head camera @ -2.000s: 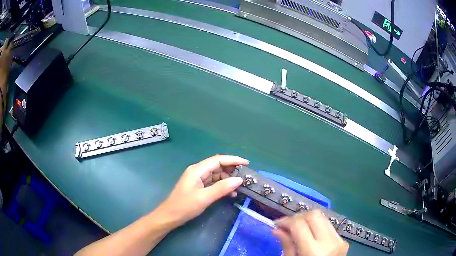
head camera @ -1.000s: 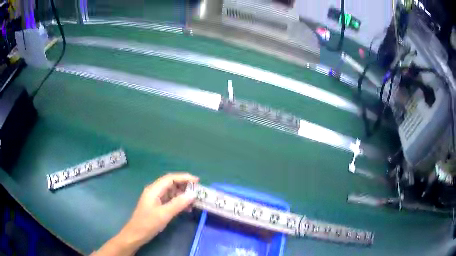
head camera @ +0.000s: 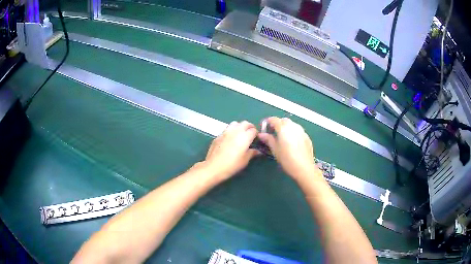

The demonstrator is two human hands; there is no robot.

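My left hand (head camera: 233,147) has its fingers closed around the left end of a fixture bar (head camera: 325,169) that lies on the nearer metal rail. My right hand (head camera: 286,144) is beside it, with thumb and fingers pinched on a short white stick (head camera: 264,126) at the same end of the bar. The hands and right forearm cover most of this bar; its right end shows, with a small round piece. No tweezers can be made out.
A loose bar with several round pieces (head camera: 88,207) lies at the lower left. Another bar's end (head camera: 222,257) and the blue tray's rim (head camera: 268,257) show at the bottom edge. A white bracket (head camera: 383,206) and a grey machine with cables (head camera: 449,175) are at the right.
Both hands are now at the bar on the rail. My left hand has let go of the bar over the tray. My right hand, out of view one second ago, is back and on the white stick.
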